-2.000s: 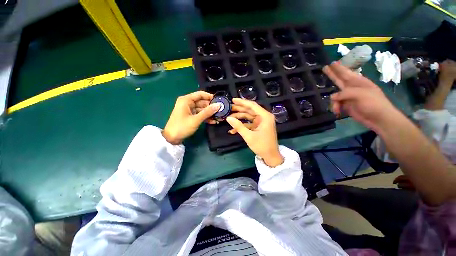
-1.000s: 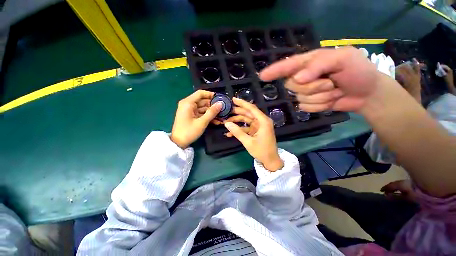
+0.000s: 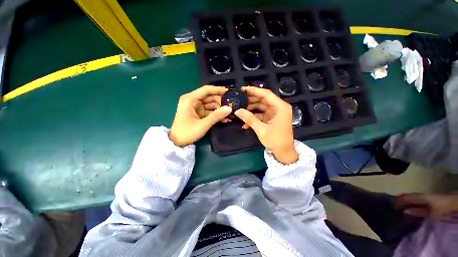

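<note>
A round black watch case (image 3: 233, 101) is held up between both hands, over the near left part of the foam tray. My left hand (image 3: 198, 114) grips its left side with thumb and fingers. My right hand (image 3: 271, 120) grips its right side, thumb low on the case. The black foam tray (image 3: 294, 44) has a grid of square pockets with round glossy units in them. My hands hide some near left pockets. The tray's near left edge shows a black slab beneath.
A yellow post (image 3: 116, 30) rises beyond the bench, left of the tray. Yellow tape (image 3: 93, 66) crosses the green bench (image 3: 65, 130). A pale roll (image 3: 381, 55) and crumpled white tissue (image 3: 413, 69) lie right of the tray. A person's hand (image 3: 427, 205) is at the lower right.
The other person's pointing hand has left the space over the tray. The view has shifted. The case now shows a darker face, and my right hand has closed on its right side.
</note>
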